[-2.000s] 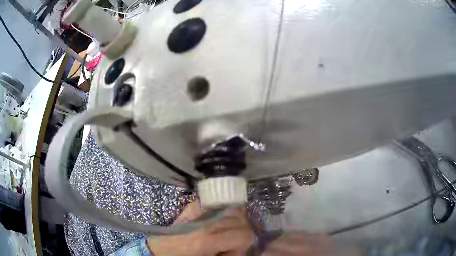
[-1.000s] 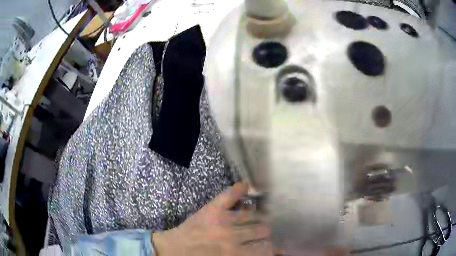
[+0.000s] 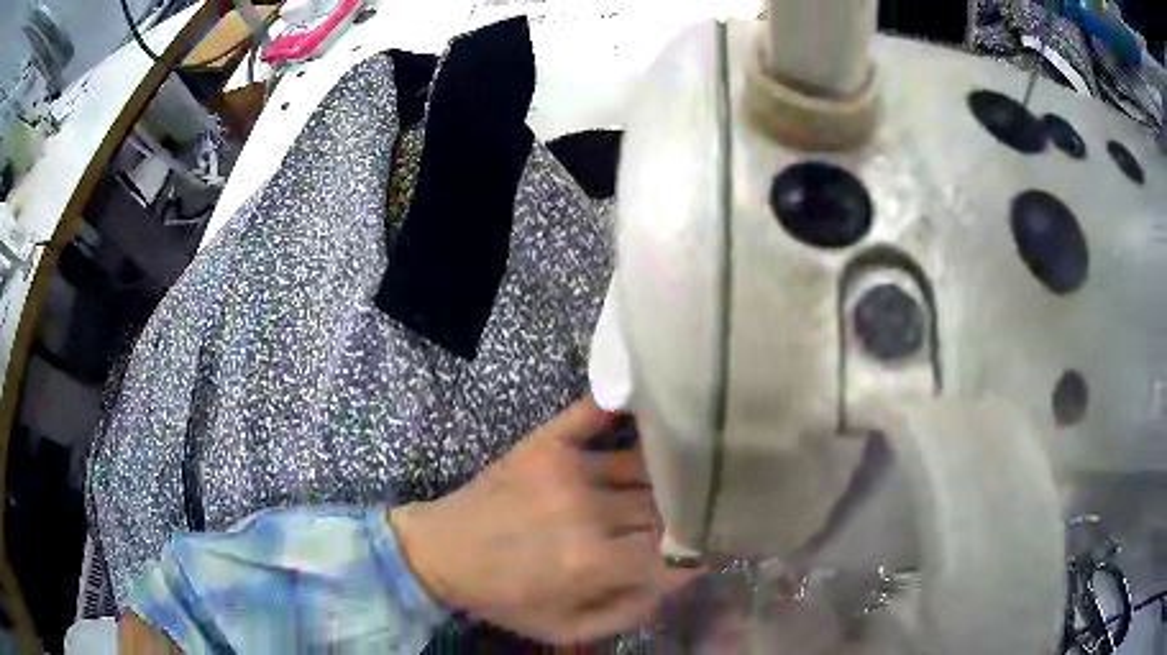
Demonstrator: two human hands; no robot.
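Observation:
The grey speckled fabric [image 3: 307,307] spreads over the table left of the machine head and drapes over its left and near edges. A black fabric piece [image 3: 467,192] lies on it. The cream sewing machine head [image 3: 793,371] fills the right half and hides the needle area. My left hand [image 3: 550,531], below a blue checked sleeve, lies on the grey fabric at the head's lower left; its fingertips are hidden or blurred. A blurred skin-toned patch at the bottom edge under the head may be my right hand [image 3: 736,621]; its hold is unclear.
Scissors [image 3: 1103,601] lie at the lower right, partly behind the cream curved cover [image 3: 992,525]. A pink item [image 3: 314,32] is at the top left. Another table's brown edge [image 3: 96,160] curves down the left side.
The view has swung left, so the machine head now sits farther right and more of the grey fabric and the black piece shows. My left hand stays beside the needle area.

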